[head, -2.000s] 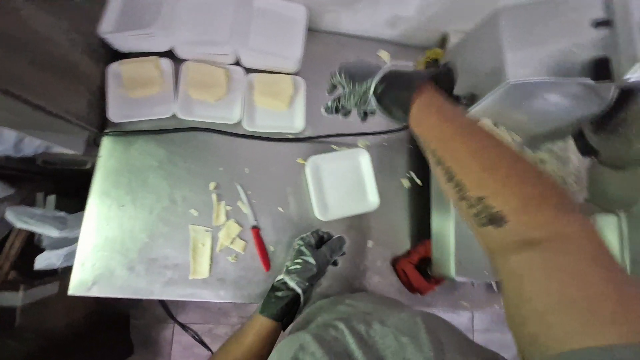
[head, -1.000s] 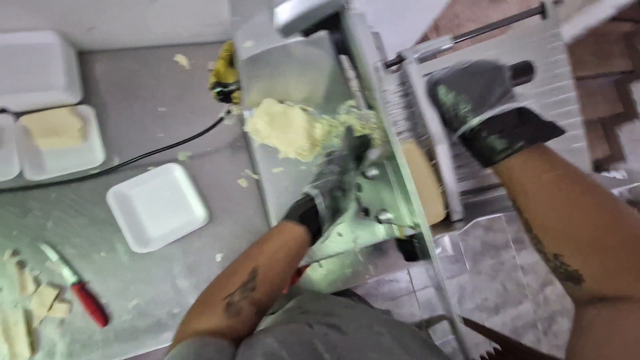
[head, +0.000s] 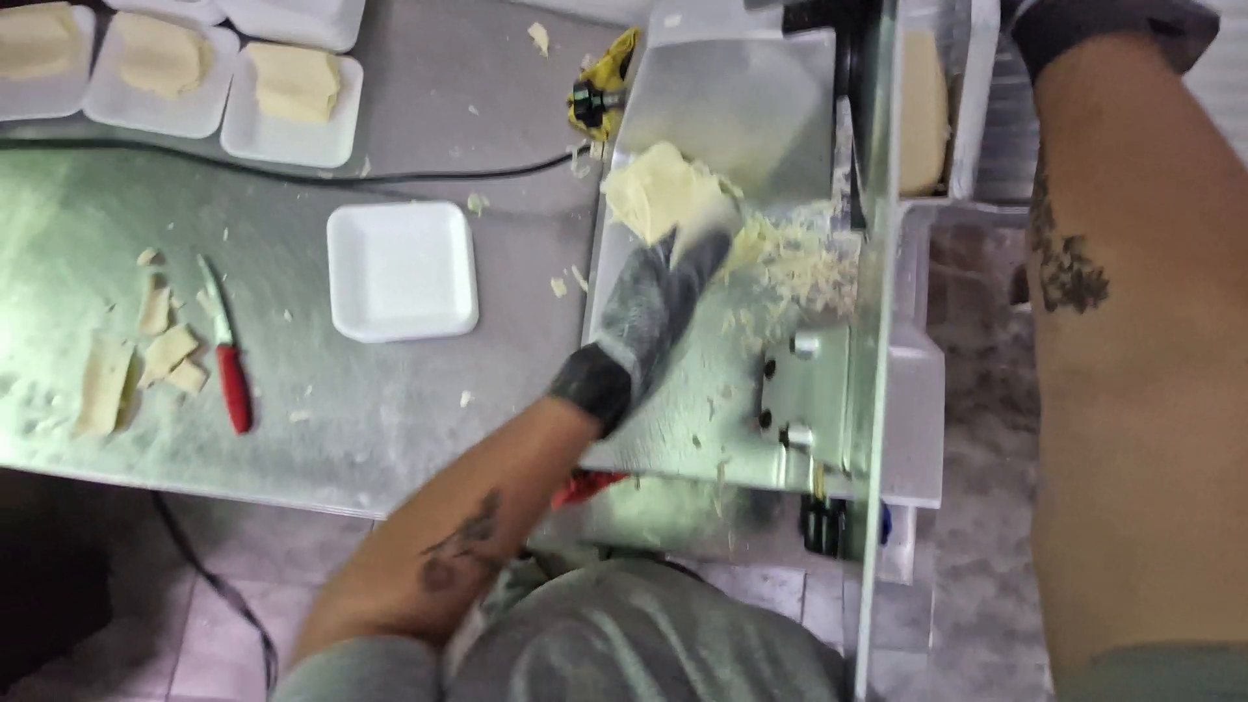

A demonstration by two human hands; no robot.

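Observation:
My left hand point(head: 658, 302), in a dark glove, reaches onto the metal bed of a slicing machine point(head: 731, 107). Its fingers touch a pale mound of sliced cheese point(head: 655, 190), and whether they grip it is blurred. Shreds of cheese point(head: 799, 268) lie to the right of those fingers. At the top right edge my right hand point(head: 1111, 24) is mostly cut off, with only the dark glove cuff showing. Left of it, a block of cheese point(head: 921, 112) sits behind the machine's upright plate. An empty white foam tray point(head: 403, 273) lies on the steel table, left of my left hand.
Foam trays with folded cheese slices point(head: 295, 86) stand at the upper left. A red-handled knife point(head: 232, 385) lies beside cheese offcuts point(head: 105, 380). A black cable point(head: 390, 178) crosses the steel table point(head: 390, 419) toward a yellow-wrapped part point(head: 604, 83) by the machine.
Both hands have moved: two seconds ago my left hand was by the table's front edge, and one second ago it was at the slicer. The view has swung to the right, then partly back.

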